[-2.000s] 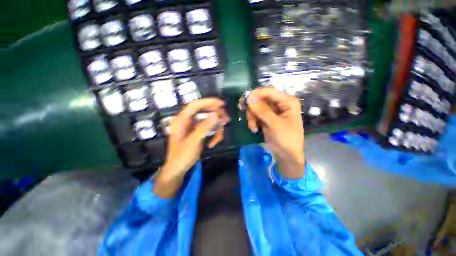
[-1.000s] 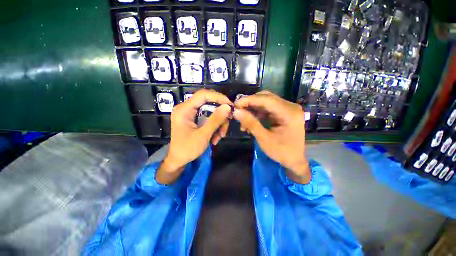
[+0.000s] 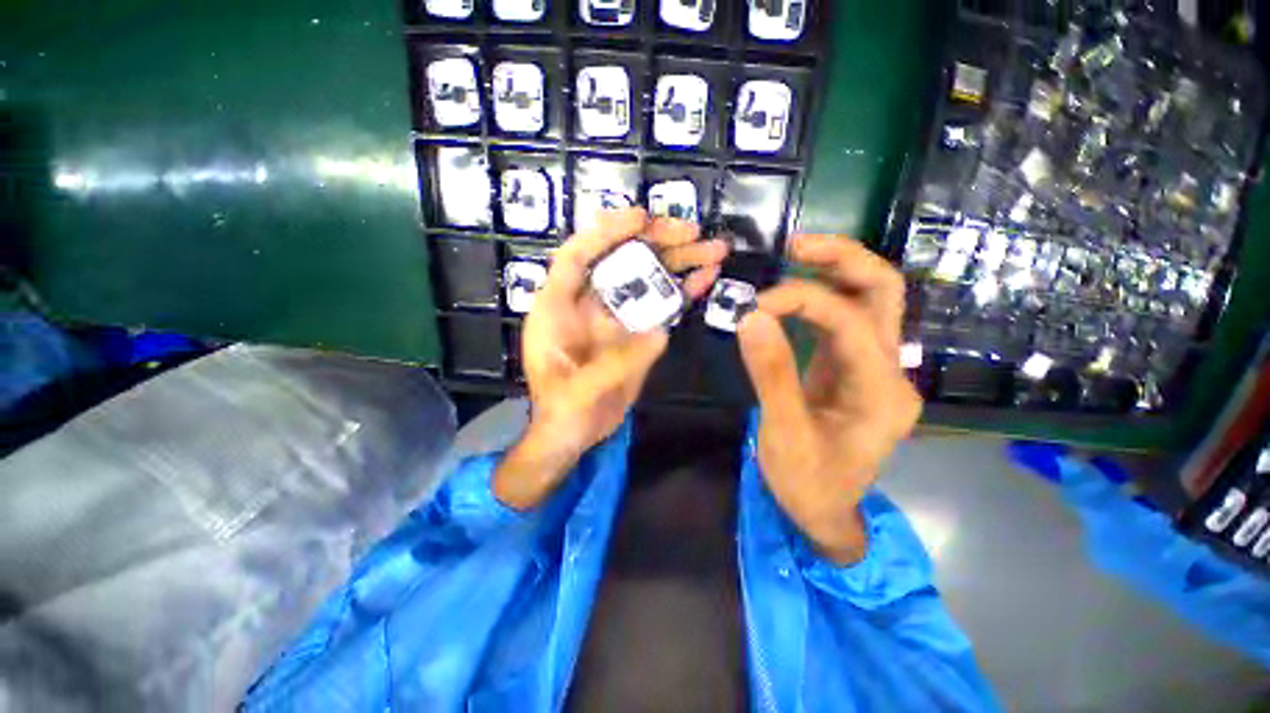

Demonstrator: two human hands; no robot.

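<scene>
My left hand [image 3: 585, 334] is over the black housing tray [image 3: 429, 181], holding a white rounded-square housing [image 3: 637, 286] in its fingers. The housing is tilted, with its inner side and dark parts facing up. My right hand [image 3: 836, 376] is just right of it, thumb and index fingertips close together. Whether a small piece is between them cannot be told. Another white housing [image 3: 727, 302] shows just left of those fingertips, apparently in a tray pocket. My hands hide part of the lower tray rows.
A component tray [image 3: 903, 230] with a jumble of shiny small pieces lies to the right. At the far right are a red-orange edge [image 3: 1237, 425], a black tray of white housings [image 3: 1233, 515] and a blue sleeve [image 3: 1156, 550]. Grey fabric [image 3: 223, 488] is at lower left.
My hands were together at the fingertips and have moved apart. The housing in my left hand now shows its inner side. The trays have shifted rightward in view.
</scene>
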